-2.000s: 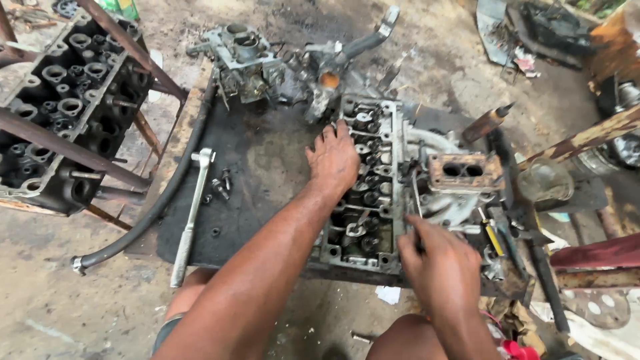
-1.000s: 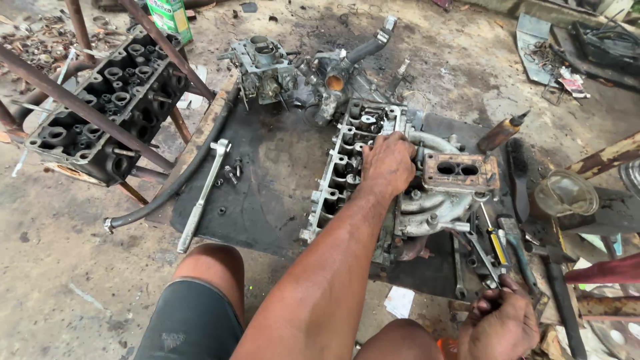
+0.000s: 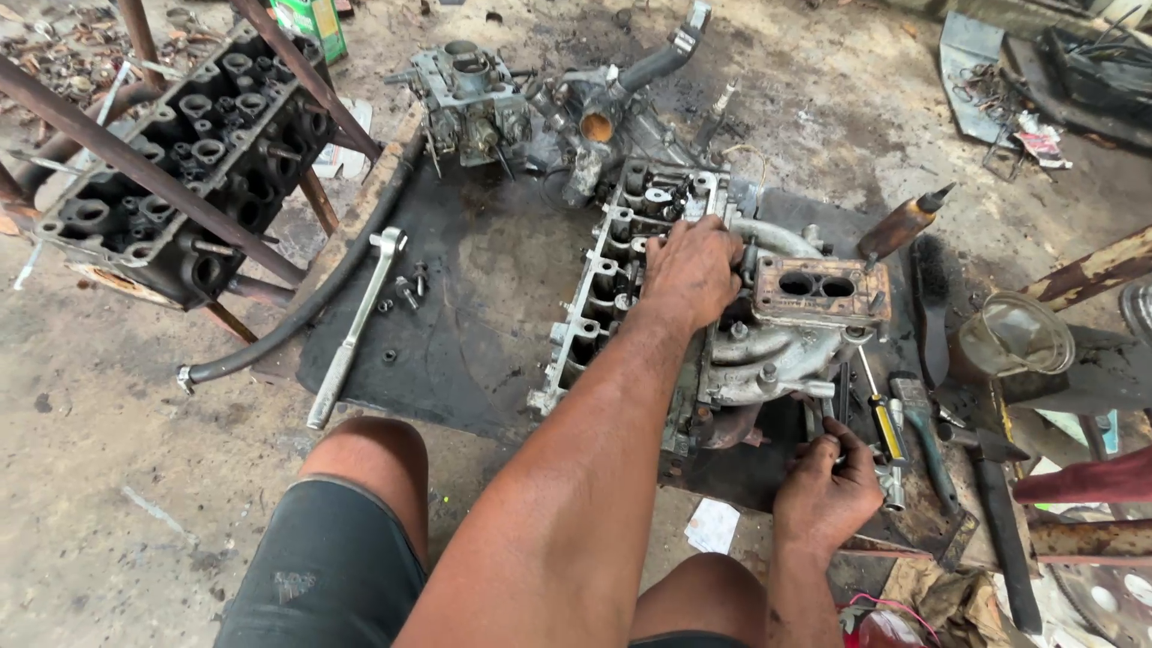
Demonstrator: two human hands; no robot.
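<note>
My left hand (image 3: pixel 691 270) grips the upper right part of a cylinder head (image 3: pixel 596 310), its fingers curled over the metal and hiding part of the valve gear. A cast intake manifold (image 3: pixel 778 360) with a two-hole flange (image 3: pixel 821 288) is joined to the head's right side. Below the manifold, my right hand (image 3: pixel 828 477) has its fingers bent around the lower end of a metal wrench (image 3: pixel 812 423); the palm hides part of the grip. A yellow-and-black screwdriver (image 3: pixel 886 430) and a brush with a blue-green handle (image 3: pixel 927 441) lie just right of it.
A ratchet (image 3: pixel 355 337) and small bolts (image 3: pixel 408 292) lie left on the dark mat (image 3: pixel 486 315). Behind stands a carburetor (image 3: pixel 468 103). A second cylinder head (image 3: pixel 193 162) rests among rusty bars. At the right are a hammer (image 3: pixel 999 513), a clear tub (image 3: pixel 1012 333) and a wire brush (image 3: pixel 930 306).
Since the first frame, my left hand has moved to the manifold side of the head, which has turned slightly. My right hand has moved from the head to the tools below the manifold.
</note>
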